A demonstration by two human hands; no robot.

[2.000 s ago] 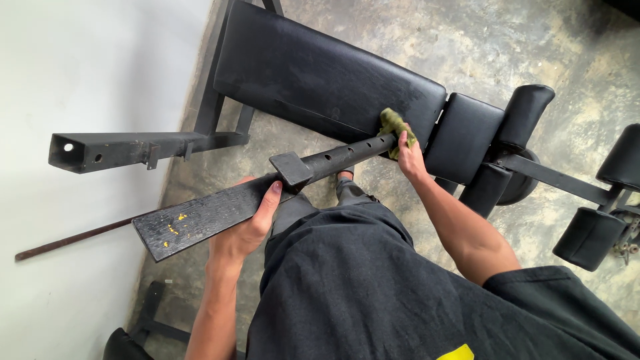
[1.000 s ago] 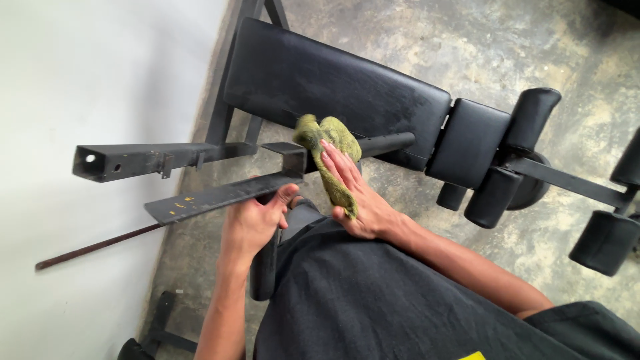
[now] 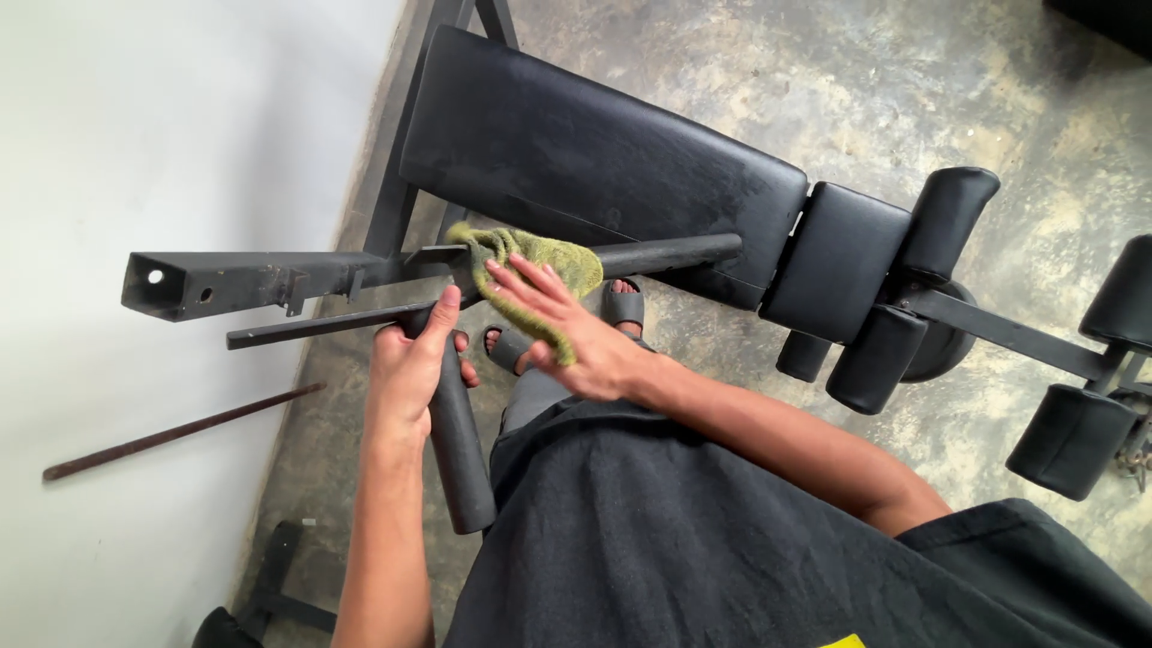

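Note:
A black metal bracket with a flat plate [image 3: 315, 328], a round tube [image 3: 670, 255] and a shorter side tube [image 3: 461, 459] is held over the bench. My left hand [image 3: 416, 364] grips it where the side tube meets the plate, thumb on top. My right hand [image 3: 567, 333] lies on a yellow-green cloth [image 3: 549, 259], pressing it over the middle of the bracket with the fingers stretched out. The cloth hides the part beneath it. Left of the cloth, a square steel post [image 3: 243, 279] with a hollow end stands close behind the plate.
Below and beyond the bracket is a black padded weight bench [image 3: 603, 162] with foam rollers [image 3: 949, 225] at the right. A rusty rod [image 3: 180, 432] is near the white wall [image 3: 162, 162]. My sandalled feet [image 3: 623, 306] are on the concrete floor. Part of a dark frame [image 3: 279, 567] shows at lower left.
My right hand and the cloth have moved from the holed tube's far end to the bracket's middle. The bracket has turned, so its plate now appears edge-on and the side tube shows.

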